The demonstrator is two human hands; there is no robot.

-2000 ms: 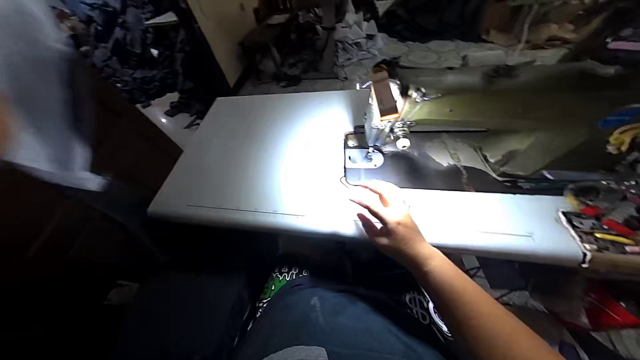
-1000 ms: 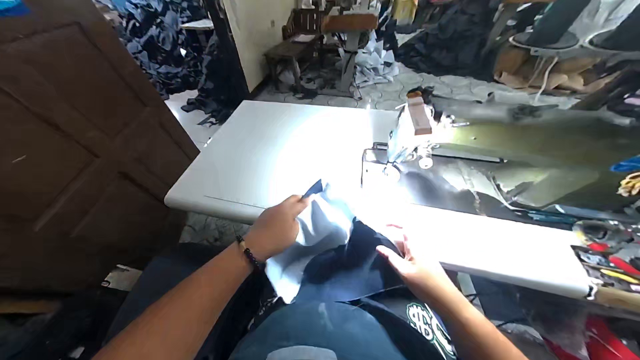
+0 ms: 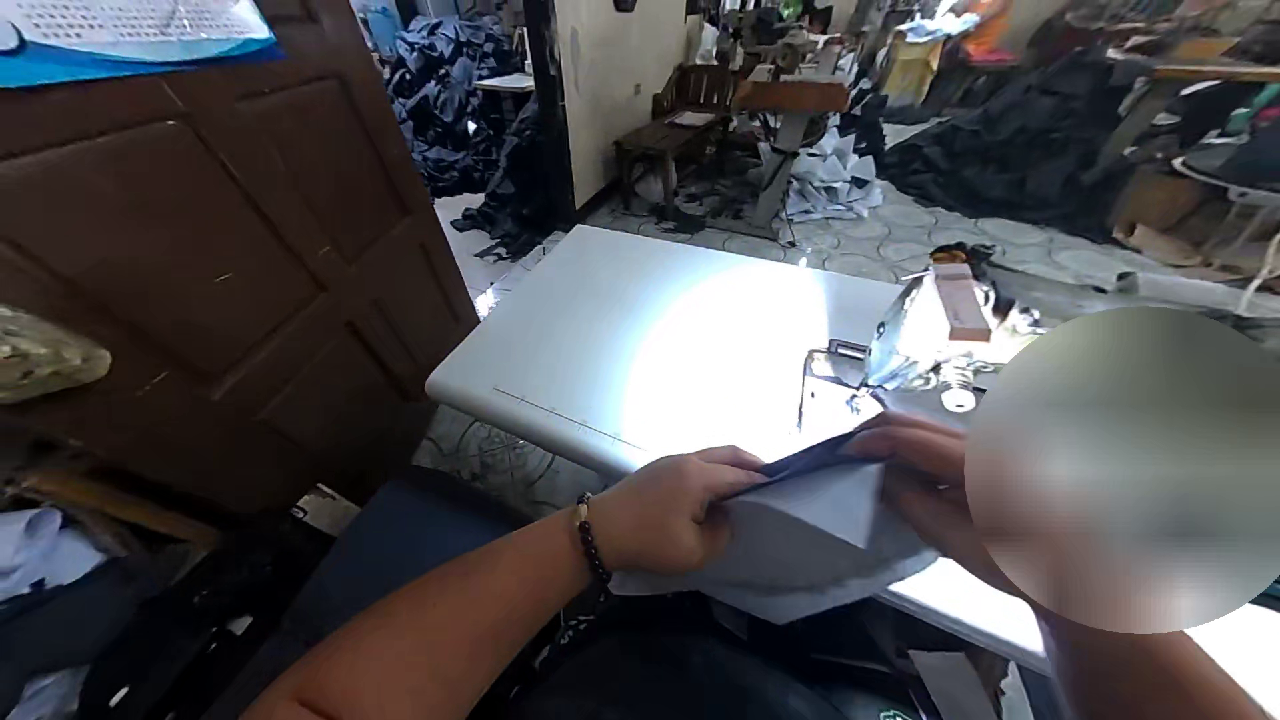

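A piece of fabric [image 3: 800, 540], dark blue along its upper edge and pale grey-blue below, is held at the near edge of the white sewing table [image 3: 620, 330]. My left hand [image 3: 670, 515], with a dark beaded bracelet at the wrist, pinches its left part. The fingers of my right hand [image 3: 925, 480] grip its right part, close to the sewing machine's needle area; a round blur covers some of that hand and forearm. Just beyond the right fingers stands the head of the sewing machine [image 3: 925, 330], its needle plate [image 3: 830, 400] brightly lit.
A brown panelled wooden door [image 3: 200, 220] stands at the left. Behind the table are a wooden bench [image 3: 680, 130], another sewing station [image 3: 790, 100] and a dark fabric heap [image 3: 1010, 160]. More dark fabric [image 3: 455, 100] is piled through the doorway.
Two seconds ago my right hand lay by the needle without this fabric. Both hands held it lower, in front of the table, one second ago; now its dark edge is raised near the machine.
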